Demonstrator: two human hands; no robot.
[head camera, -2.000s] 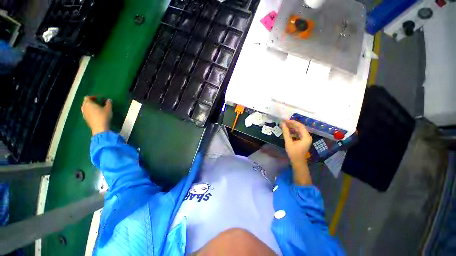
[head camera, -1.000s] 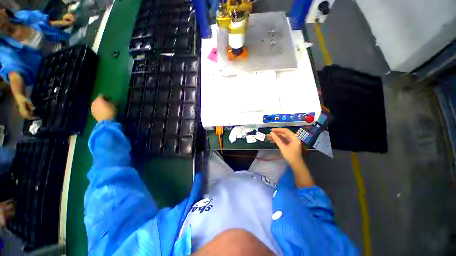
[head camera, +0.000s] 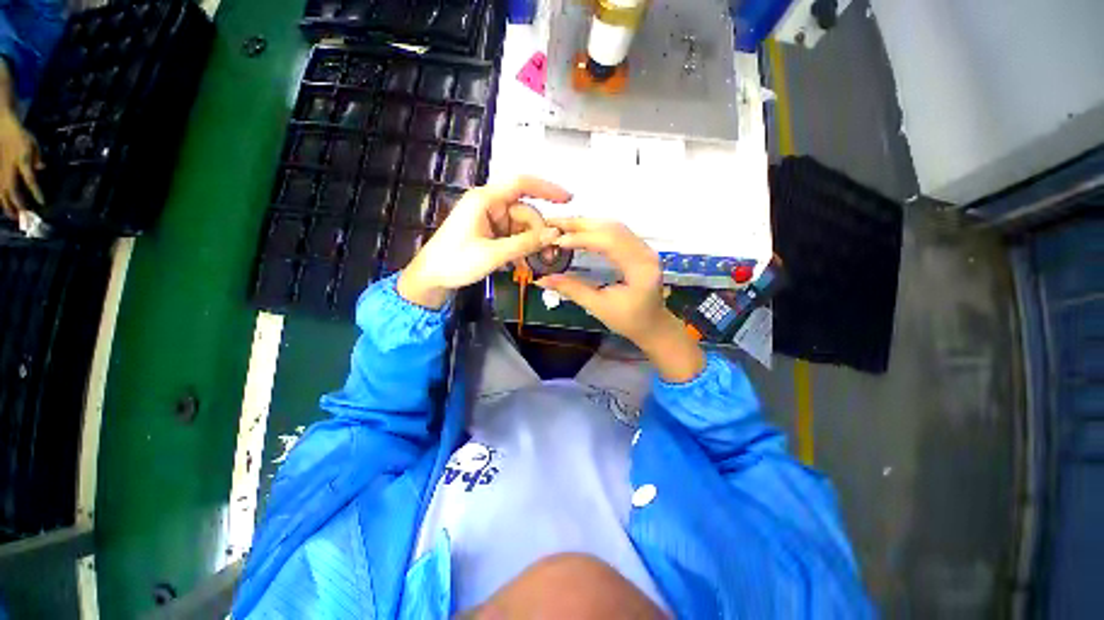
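A round black part (head camera: 552, 258) with a small pale centre is held between my two hands, in front of the white machine's front edge. My left hand (head camera: 484, 241) pinches it from the left with thumb and fingers. My right hand (head camera: 614, 281) grips it from the right, with fingers above and below. The fingers hide part of its rim. The orange fixture (head camera: 602, 80) sits on the grey base plate (head camera: 654, 112), with the press head (head camera: 611, 34) low over it.
A black blister tray (head camera: 375, 182) lies left of the machine base (head camera: 714, 206). The green conveyor (head camera: 182, 315) carries loose black parts. A pink pad (head camera: 533, 74) lies beside the plate. A keyed device (head camera: 717, 310) is at the front right. Another person's hand (head camera: 17, 164) is at far left.
My left hand has come from over the conveyor to meet my right hand, which has moved left and up. The black part now shows between them. The camera view has shifted.
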